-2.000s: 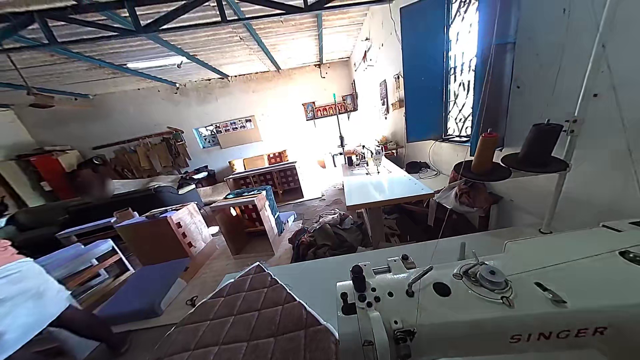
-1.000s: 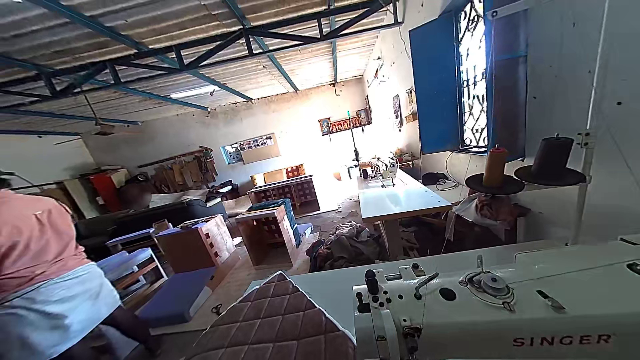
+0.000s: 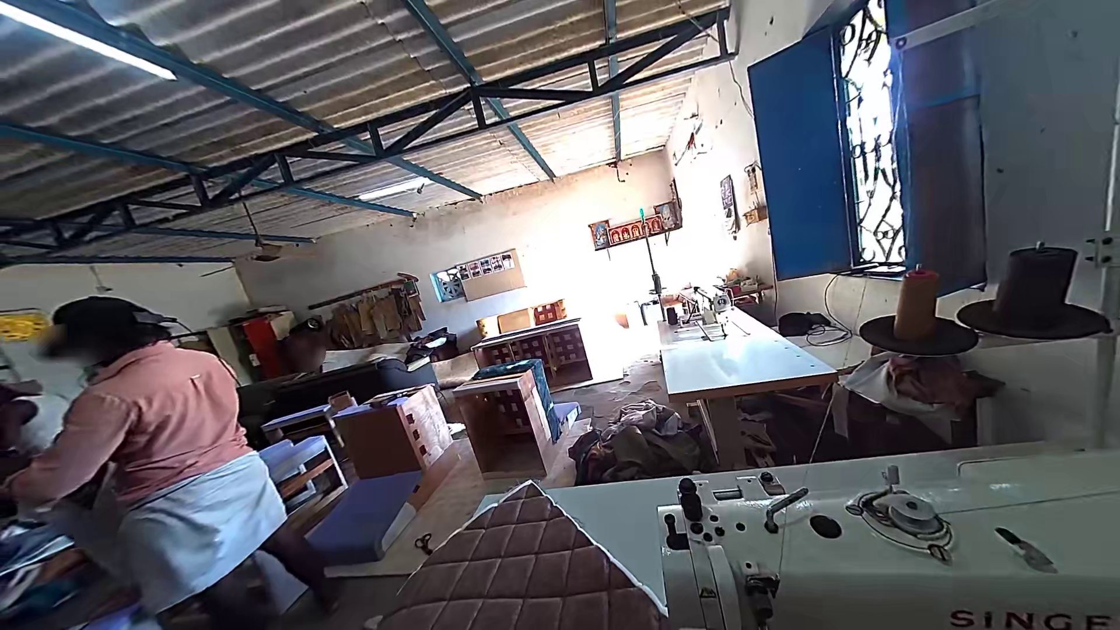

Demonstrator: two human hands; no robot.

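Neither of my hands shows in the head view. A white Singer sewing machine (image 3: 840, 560) fills the lower right, with a bobbin winder (image 3: 906, 516) on its top. Left of its head, a brown quilted fabric piece (image 3: 525, 569) with a pale edge comes to a point over the machine table (image 3: 604, 516). Behind the machine stand an orange-brown thread cone (image 3: 917, 306) and a dark thread cone (image 3: 1037, 280), each on a round black holder.
A person in a pink shirt (image 3: 175, 420) stands at the left. Beyond are a second sewing table (image 3: 744, 354), a heap of dark cloth (image 3: 643, 446), wooden furniture frames (image 3: 503, 424), a blue-purple cushion (image 3: 363, 516) and scissors (image 3: 423, 543) on a board. A blue shutter (image 3: 801, 157) stands by the window.
The person in the pink shirt, only partly in view at the left edge before, now shows almost whole. The view has swung up and to the left.
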